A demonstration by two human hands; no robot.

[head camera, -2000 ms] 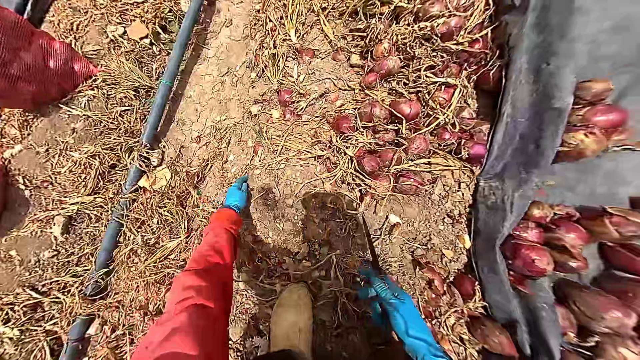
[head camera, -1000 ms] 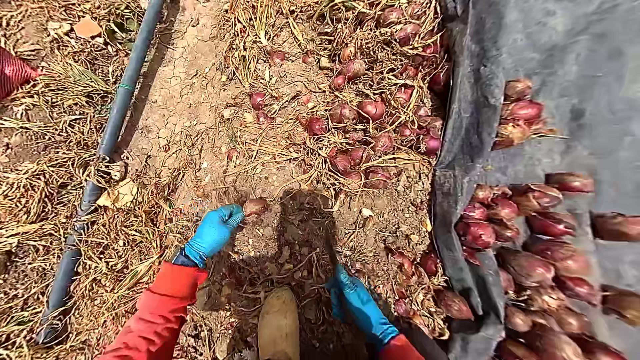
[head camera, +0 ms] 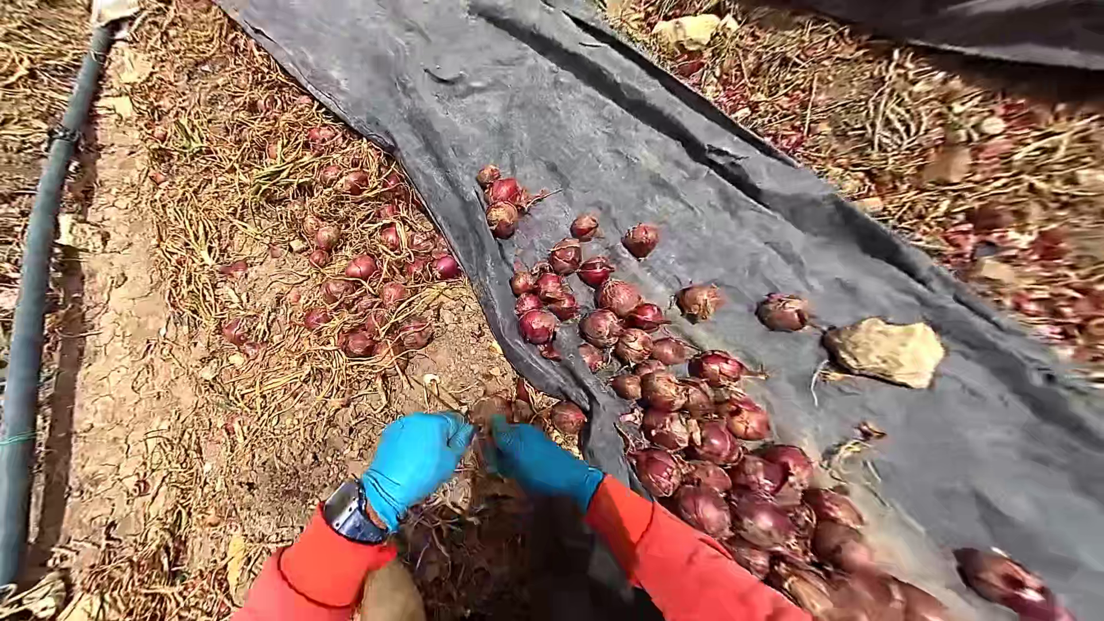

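My left hand point(head camera: 420, 461), in a blue glove with a watch at the wrist, is curled low over the soil. Close on its right, my right hand point(head camera: 542, 459), also gloved in blue, has its fingers bent toward it. A blurred brownish onion point(head camera: 490, 410) lies or is held between the fingertips; which, I cannot tell. The inside of both hands is hidden. One red onion point(head camera: 567, 417) rests just above my right hand, beside the edge of the dark ground sheet point(head camera: 733, 233). Many red onions point(head camera: 664, 431) are heaped on that sheet.
More red onions point(head camera: 360, 267) lie among dry stalks point(head camera: 216, 224) up and left of my hands. A hose point(head camera: 34, 302) runs along the far left. A pale stone point(head camera: 886, 352) weighs on the sheet at right. My shoe point(head camera: 391, 593) shows at the bottom.
My hands have come close together, from well apart. An onion was at my left fingertips a second ago, and a thin dark tool showed at my right hand. The view has swung right.
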